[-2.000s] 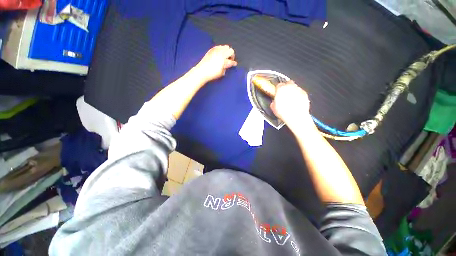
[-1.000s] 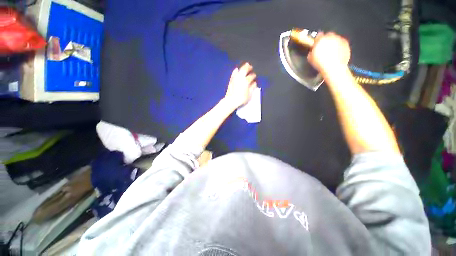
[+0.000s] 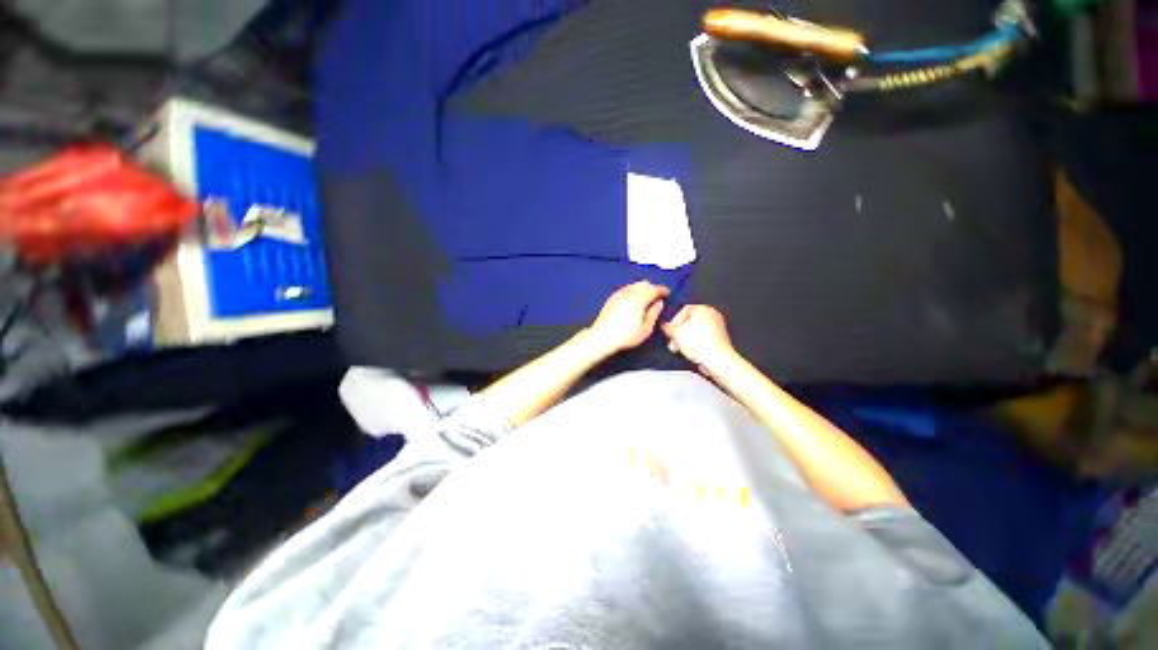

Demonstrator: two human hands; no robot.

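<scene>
A navy garment piece (image 3: 540, 210) lies on the black ribbed table cover in front of me, with a fold line across its near part. A white patch (image 3: 659, 221) lies at its right end. My left hand (image 3: 632, 314) and my right hand (image 3: 696, 334) are close together at the near right corner of the cloth, fingers closed on its edge. The steam iron (image 3: 768, 83) stands at the back right, out of my hands, its tan handle on the far side and its pale-rimmed plate towards me.
Blue and yellowish lines (image 3: 940, 57) run right from the iron. More navy cloth (image 3: 381, 76) lies at the far left. A blue-fronted white box (image 3: 258, 229) and a red bag (image 3: 95, 206) are left of the table. A brown-orange pad (image 3: 1086, 260) is at the right end.
My right hand has let go of the iron and come down beside my left hand. My left hand has moved off the white patch to the near cloth edge. The camera view has shifted.
</scene>
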